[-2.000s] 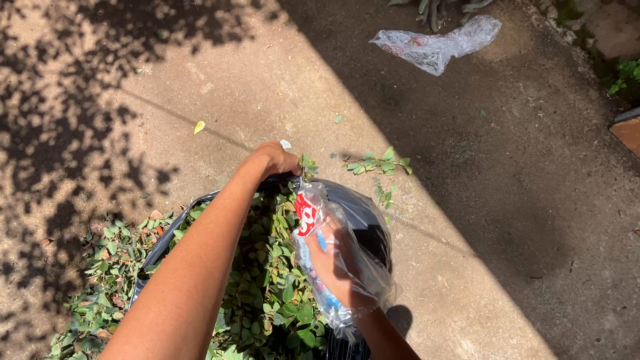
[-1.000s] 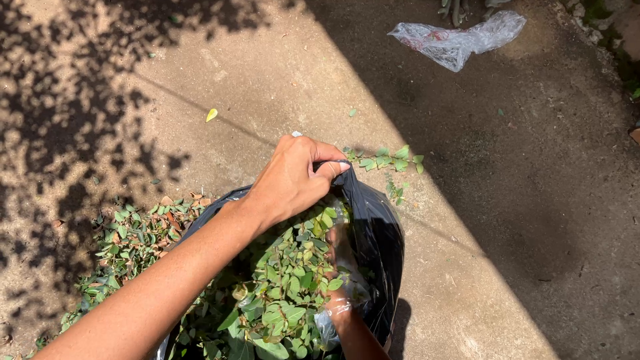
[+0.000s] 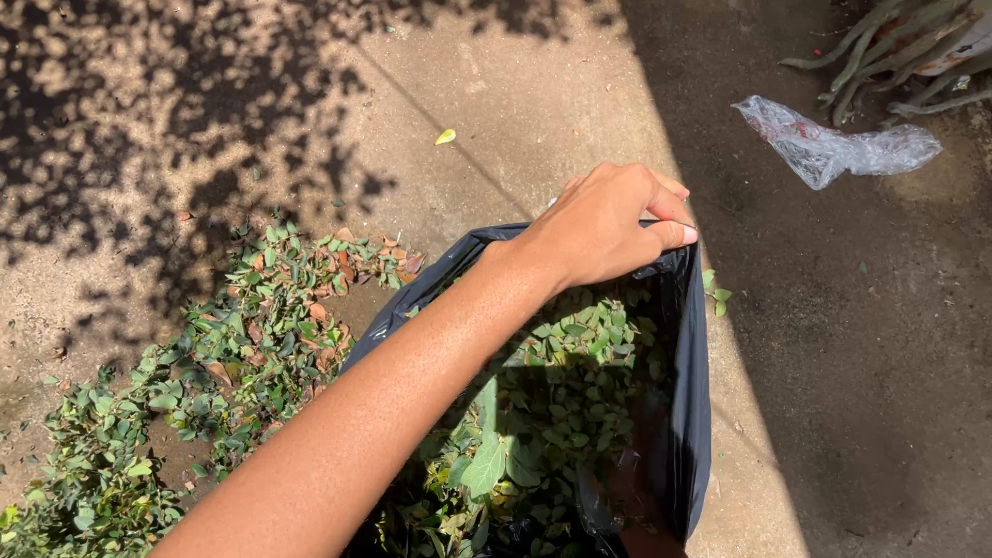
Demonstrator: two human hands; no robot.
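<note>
My left hand pinches the rim of a black plastic bag between thumb and fingers, at its far right corner. The bag's mouth is spread wide, with leafy green cuttings inside. My right hand is down in the bag at its right side, in deep shade, with clear plastic about it. Its fingers cannot be made out, nor whether it grips anything.
Cut leaves and twigs lie heaped on the concrete floor left of the bag. A crumpled clear plastic bag lies at upper right, beside the trailing stems of a plant. A yellow leaf lies farther back.
My right hand, in a clear plastic bag with a red print two seconds ago, has gone down into the black bag. My left hand has drawn the rim to the right.
</note>
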